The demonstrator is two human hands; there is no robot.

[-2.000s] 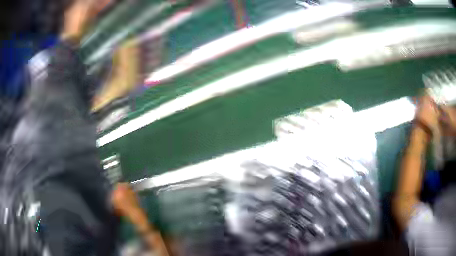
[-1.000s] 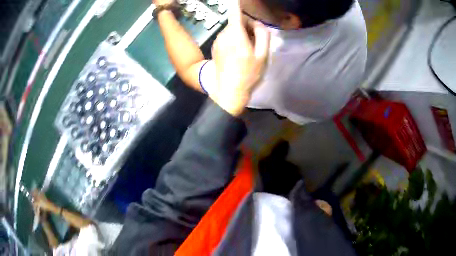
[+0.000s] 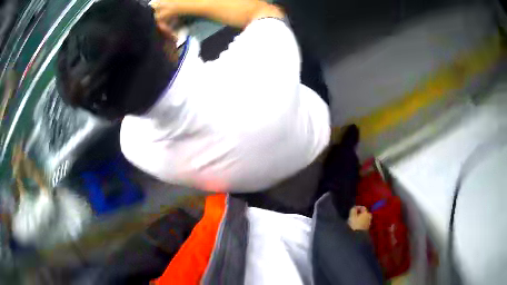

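Note:
My right hand [image 3: 360, 218] shows small and blurred beyond my dark grey sleeve at the lower right. Its fingers look curled, but whether it holds anything cannot be told. My left hand is not in view. A person in a white shirt [image 3: 222, 122] is bent over directly in front of me, head toward the line. The clear plastic parts tray [image 3: 55, 125] is at the left, blurred and partly hidden by the person's head.
Green line surface with white rails [image 3: 39, 61] runs along the upper left. A blue bin [image 3: 111, 189] is on the floor at left. A red bin [image 3: 389, 228] is beside my right hand. Another person's light sleeve [image 3: 50, 217] shows lower left. A yellow floor stripe [image 3: 411, 103] crosses at right.
My left hand and forearm, raised in front of the other person earlier, are out of view. The view has swung right, so the tray is farther left and the white-shirted person is central.

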